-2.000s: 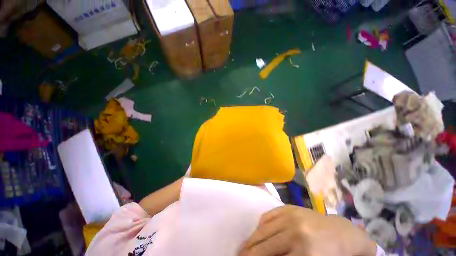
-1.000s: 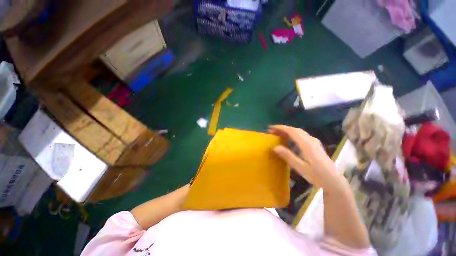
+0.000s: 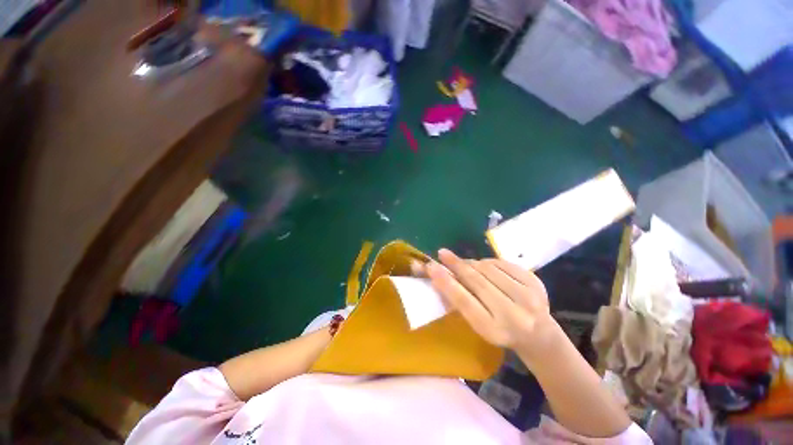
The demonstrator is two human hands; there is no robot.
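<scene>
A stack of mustard-yellow fabric pieces [image 3: 383,343] is held upright against the chest, low in the middle of the view. Its top edge curls over, and a small white piece [image 3: 421,302] shows at the front of the curl. My right hand [image 3: 491,300] has its fingers at the stack's upper right edge, on the white piece and the curled fabric. My left forearm reaches behind the stack from the left. My left hand is hidden behind the fabric, so its grip cannot be seen.
A brown ironing table [image 3: 130,156] with an iron [image 3: 171,54] runs along the left. A blue crate [image 3: 335,126] of white cloth stands ahead. A white bench board [image 3: 565,221] lies right of centre. Heaped tan cloth [image 3: 639,352] and red cloth [image 3: 732,341] are at the right.
The view has swung right and onward, bringing the ironing table and crate in. The stack's top now curls, with the white piece showing, and my right hand has moved onto it.
</scene>
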